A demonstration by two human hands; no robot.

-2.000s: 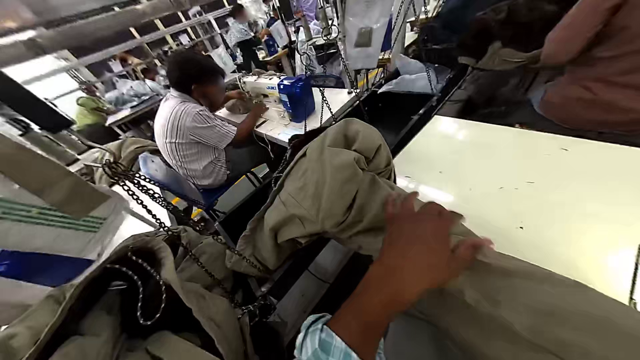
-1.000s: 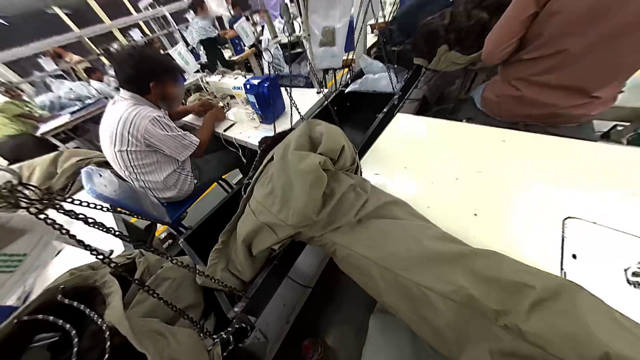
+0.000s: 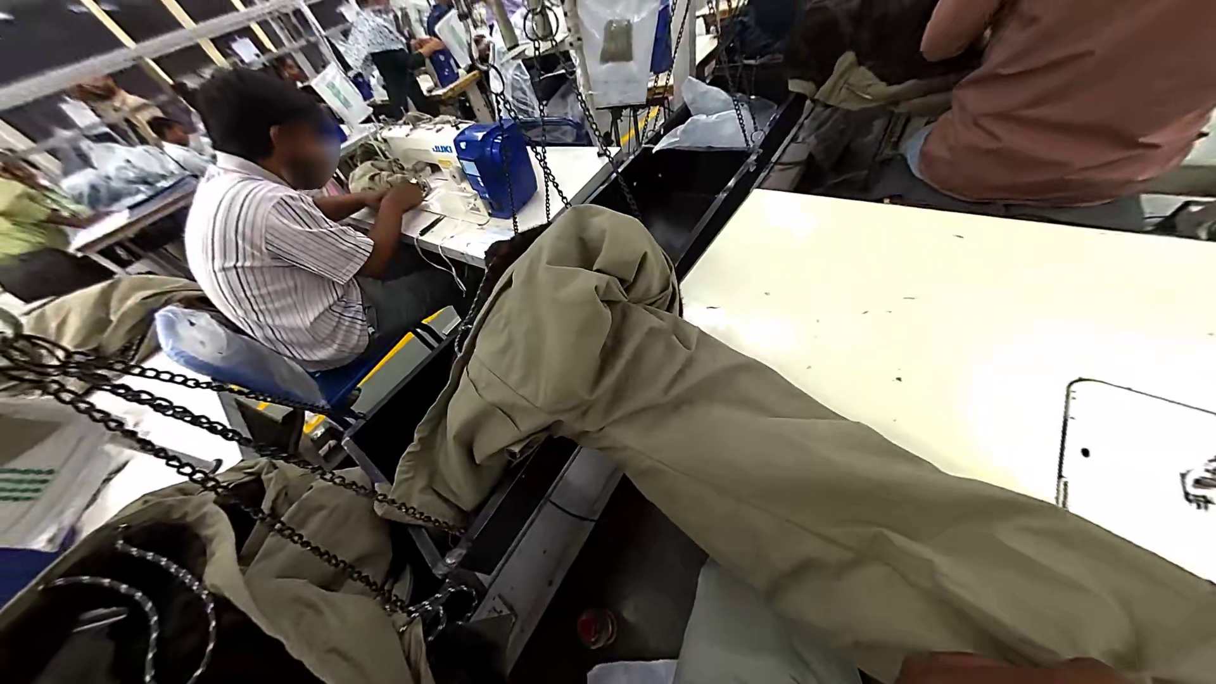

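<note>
A long olive-khaki fabric garment (image 3: 760, 456) lies bunched over the black trough beside the pale table (image 3: 950, 313) and stretches along the table edge to the lower right. At the bottom right edge, a sliver of one of my hands (image 3: 1012, 670) shows against the cloth. Its fingers are cut off by the frame, and which hand it is cannot be told. My other hand is out of sight. More khaki cloth (image 3: 313, 560) with a dark lining and a speckled drawcord (image 3: 180, 560) lies at lower left, beneath dark chains.
A seated person in a striped shirt (image 3: 275, 256) works at a white and blue sewing machine (image 3: 465, 166). Another person in a reddish-brown top (image 3: 1073, 104) sits beyond the table. Hanging chains (image 3: 237, 437) cross the left side. The black metal trough (image 3: 684, 190) runs between the tables.
Two seconds ago my left hand lay spread on the garment near the middle; it has moved off that spot. A sliver of a hand now shows at the bottom right. The view has shifted.
</note>
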